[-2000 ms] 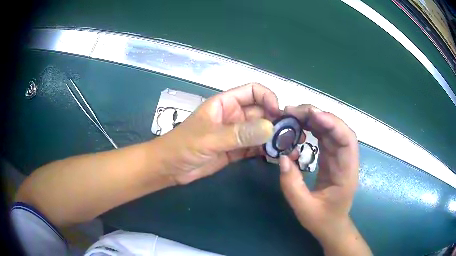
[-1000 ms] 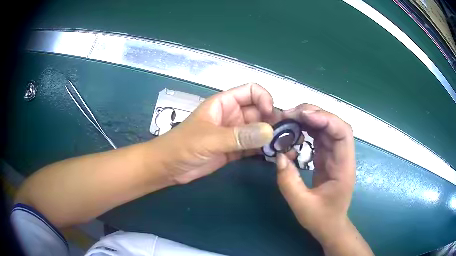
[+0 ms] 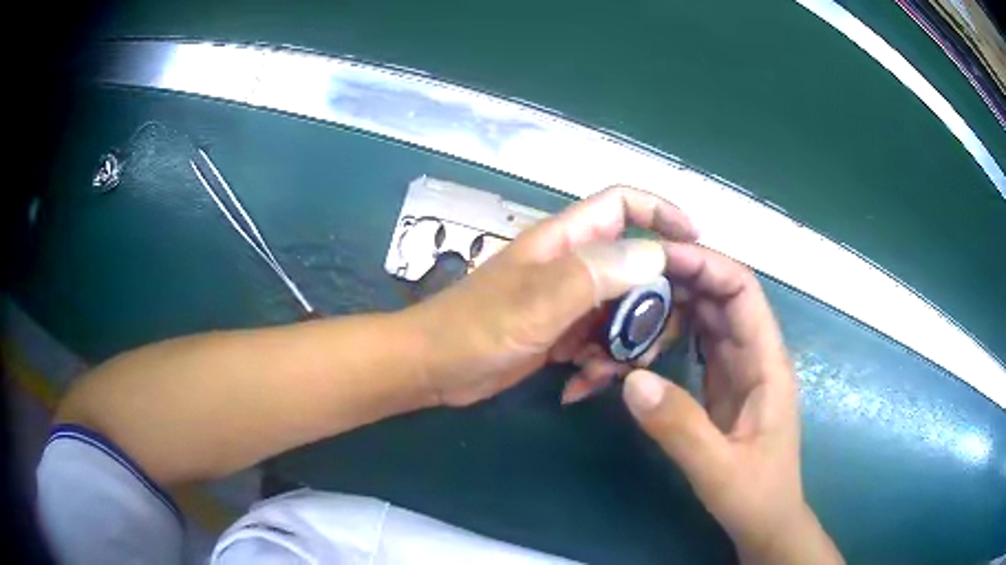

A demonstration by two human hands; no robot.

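Observation:
A round speaker unit (image 3: 641, 319) with a dark rim, a pale ring and a dark shiny centre is held tilted between my hands above the bench. My left hand (image 3: 541, 292), with tan tape on the thumb, grips it at its upper left edge. My right hand (image 3: 734, 375) is curved around its right side, fingertips close to the rim; its thumb tip is just below the disc, and contact is unclear. A silver-grey jig (image 3: 469, 214) with scalloped openings lies behind my left hand, which hides much of it.
Thin silver tweezers (image 3: 252, 231) lie on the dark-green bench (image 3: 364, 464) to the left. A small crumpled silver bit (image 3: 107, 172) is at the far left. A shiny metal strip (image 3: 441, 116) crosses behind the jig. My white-clothed lap is at the bottom edge.
The view has shifted, so bench items appear further right and slightly higher. The disc is tilted differently, and my right thumb has moved off its lower edge. More of the jig's openings show.

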